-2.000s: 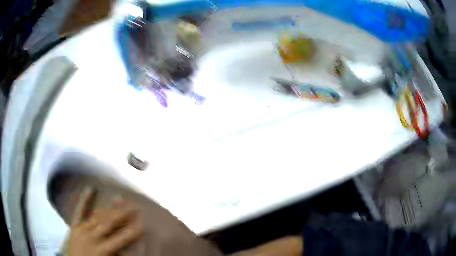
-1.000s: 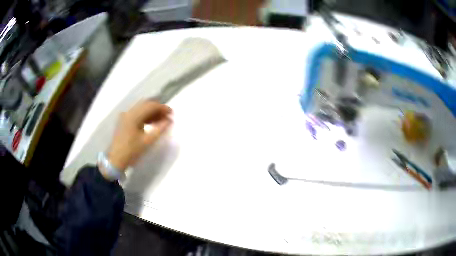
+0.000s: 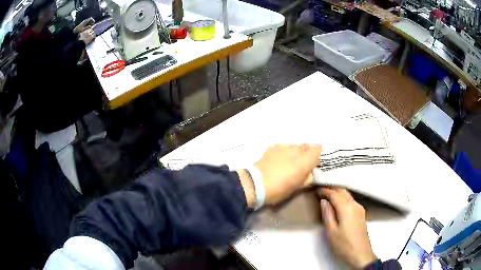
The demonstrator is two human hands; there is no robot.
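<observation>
The stack of pale cut panels [image 3: 354, 138] lies on the white table, its dark layered edges facing me. A brown-taupe panel [image 3: 296, 210] with a pale side lies in front of the stack, its right end partly raised. My left hand [image 3: 289, 171], with a white band at the wrist, is closed at the panel's upper edge beside the stack. My right hand [image 3: 345, 224] grips the brown panel just below, fingers near the left hand's. The fingertips are partly hidden.
The sewing machine [image 3: 464, 232] is cut off at the right edge. Another table [image 3: 184, 66] stands upper left with a machine, red-handled scissors [image 3: 113, 67] and yellow tape. A person [image 3: 53, 68] sits beside it. White bins [image 3: 348, 50] and a brown-topped seat [image 3: 393, 90] stand behind.
The view has swung left, moving the machine to the right edge. My left hand has moved onto the panels by the stack, and my right hand has come into view gripping the brown panel.
</observation>
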